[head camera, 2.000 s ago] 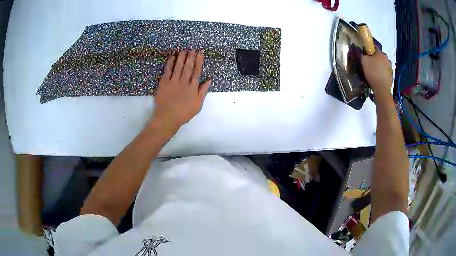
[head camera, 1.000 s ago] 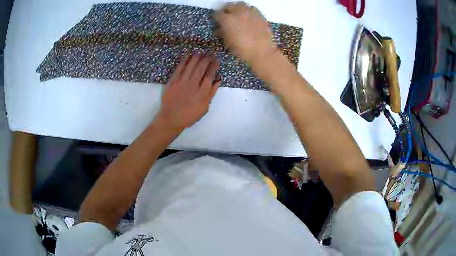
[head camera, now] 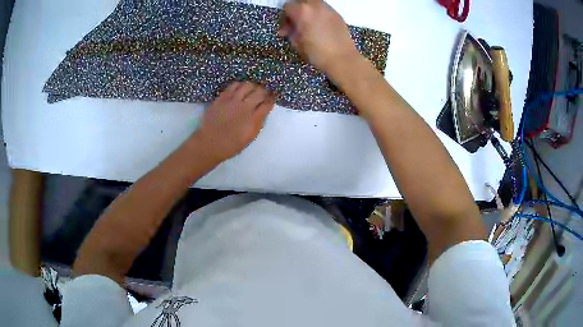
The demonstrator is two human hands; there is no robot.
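Note:
A speckled grey sleeve piece (head camera: 160,73) lies flat on the white table, with its slanted end at the left and its straight hem at the right. A gold-brown seam strip (head camera: 185,46) runs lengthwise along it. My left hand (head camera: 236,118) rests at the near edge of the cloth, fingertips curled on it. My right hand (head camera: 316,32) is at the far edge near the hem end, fingers bent at the cloth; whether they pinch it is not clear. The dark patch is hidden by my right hand and forearm.
A steam iron (head camera: 473,89) with a wooden handle stands on a black rest (head camera: 445,121) at the right. Red scissor handles (head camera: 456,7) show at the far edge. Blue hoses (head camera: 525,172) and a red-black box (head camera: 566,96) are at the far right.
My right hand has let go of the iron and moved left to the far edge of the sleeve. My left hand has drawn back towards the near edge, its fingers now curled.

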